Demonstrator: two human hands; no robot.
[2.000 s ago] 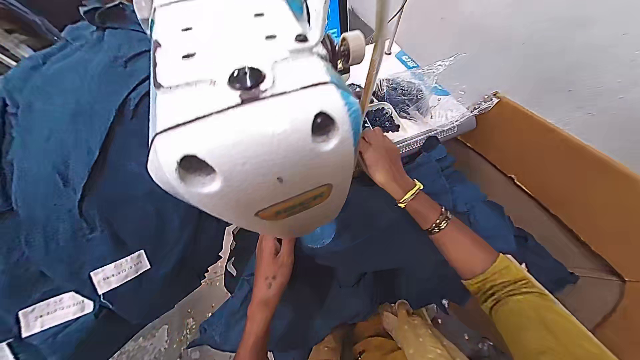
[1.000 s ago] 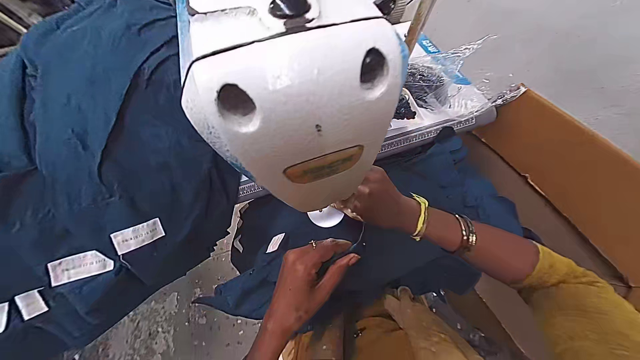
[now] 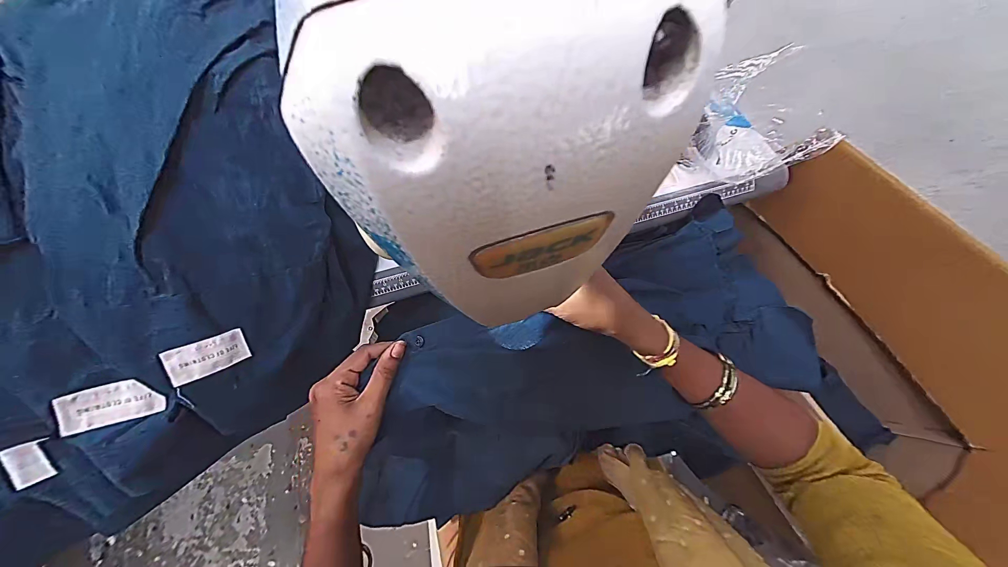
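A white Jack sewing machine head point(image 3: 512, 157) fills the upper middle and hides the needle area. Under it lies a navy blue garment point(image 3: 488, 402), which drapes over the front edge. With thumb and fingers my left hand point(image 3: 354, 386) pinches the garment's edge, beside a small dark button point(image 3: 419, 342). My right hand point(image 3: 594, 307) is at the cloth just behind the machine head's lower tip; its fingertips are hidden, so its grip cannot be told. A round bluish light spot falls on the cloth between the hands.
Navy garments with white labels point(image 3: 205, 357) hang at the left. An open cardboard box point(image 3: 890, 260) stands at the right. Clear plastic wrapping point(image 3: 740, 142) lies behind the machine bed's printed ruler edge point(image 3: 697, 203). A speckled floor point(image 3: 213, 504) shows at lower left.
My left hand has moved left from near the middle of the cloth to its left edge, where a button now shows. The view has shifted closer to the machine head.
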